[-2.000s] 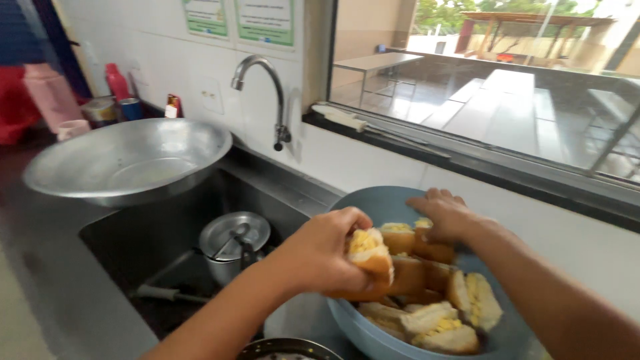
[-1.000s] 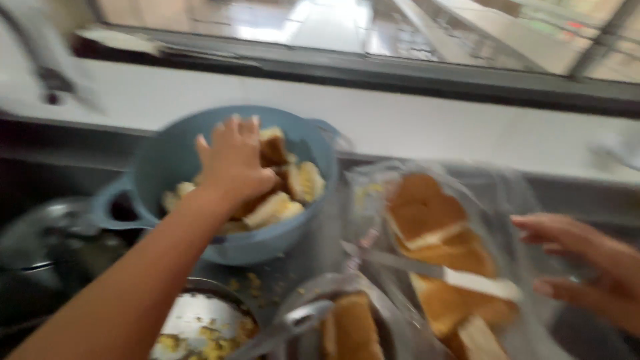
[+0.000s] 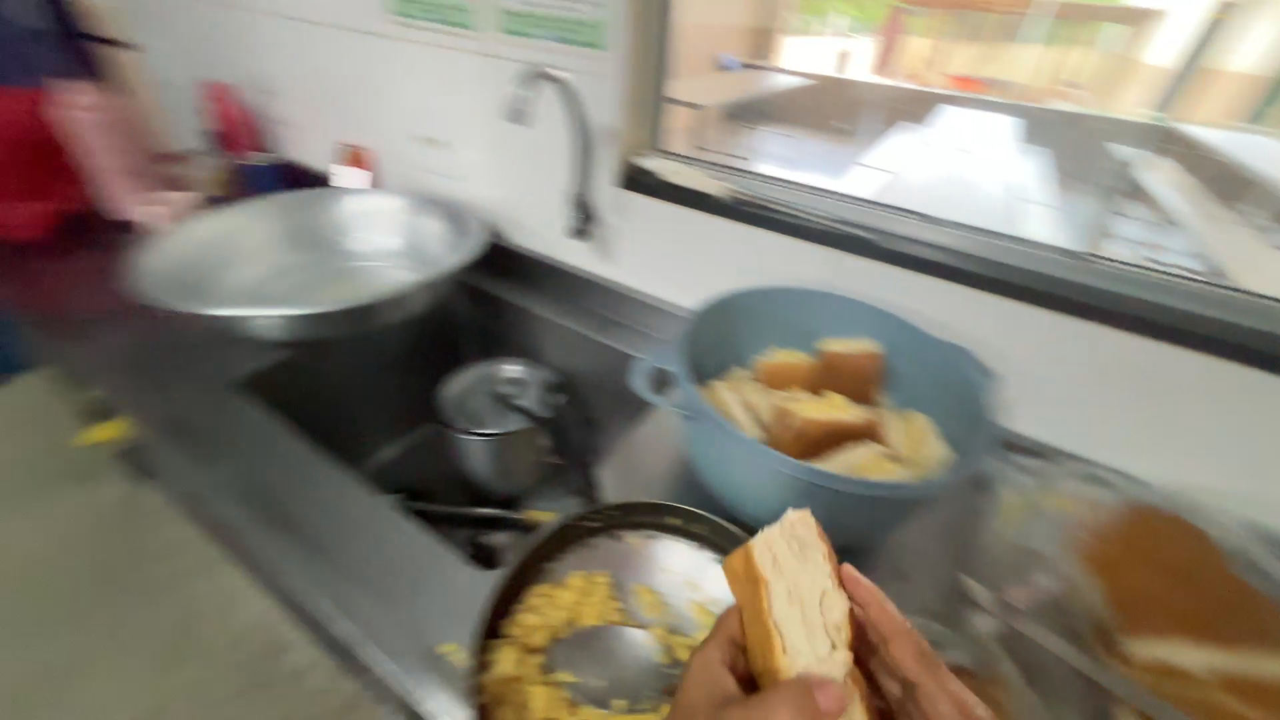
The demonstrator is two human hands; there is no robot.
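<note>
A piece of bread roll (image 3: 800,600) is held between both hands at the bottom centre, its white crumb side facing up. My left hand (image 3: 745,670) grips it from the left and below, thumb across its lower part. My right hand (image 3: 905,650) lies along its right side, fingers against it. Just left of the hands is a round pan (image 3: 515,560) holding yellow scrambled egg (image 3: 560,610) and a spoon-like metal utensil (image 3: 610,665). Behind the hands stands a blue-grey plastic basin (image 3: 750,470) with several egg-filled bread pieces (image 3: 825,420).
A large metal bowl (image 3: 310,260) straddles the sink (image 3: 340,410), which holds a small metal pot (image 3: 495,430). The faucet (image 3: 580,150) rises behind. Bagged bread (image 3: 1180,580) lies at right, blurred. A person in red (image 3: 40,160) stands at the far left, beyond the counter.
My left hand has come out of the basin, and both hands now hold a piece of bread in front of it. The view has swung back left.
</note>
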